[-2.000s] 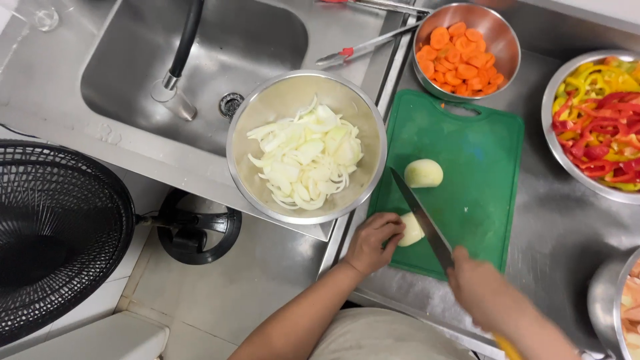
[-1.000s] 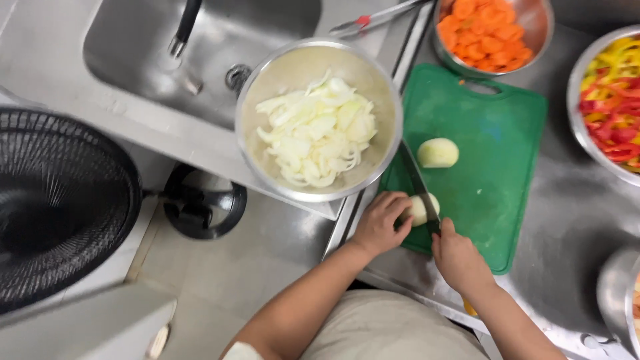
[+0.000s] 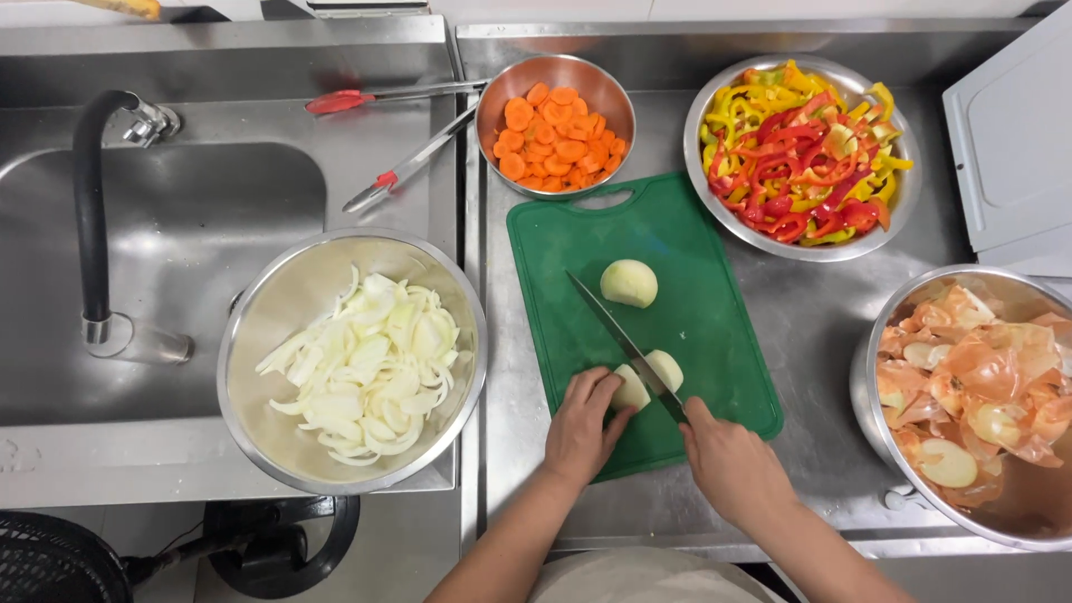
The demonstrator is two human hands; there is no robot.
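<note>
A green plastic cutting board (image 3: 712, 335) lies before me on the steel counter. My left hand (image 3: 582, 427) holds a peeled onion piece (image 3: 630, 392) with its fingertips near the board's left edge. My right hand (image 3: 733, 465) grips the handle of a kitchen knife (image 3: 615, 328), whose blade points up and left between that piece and another onion piece (image 3: 666, 369). Farther up the board sits a peeled onion (image 3: 628, 283), touched by neither hand. Left of the board, a large steel bowl (image 3: 251, 335) holds sliced onion (image 3: 377, 360).
Behind the board stand a bowl of carrot slices (image 3: 557, 138) and a bowl of pepper strips (image 3: 804, 159). A pot of onion skins (image 3: 976, 402) is at the right. Red-tipped tongs (image 3: 414, 163) lie beside the sink (image 3: 159, 260). A black fan (image 3: 59, 557) stands lower left.
The onion piece under my left hand and knife now shows as two pieces, one on each side of the blade. The view has turned and shifted noticeably.
</note>
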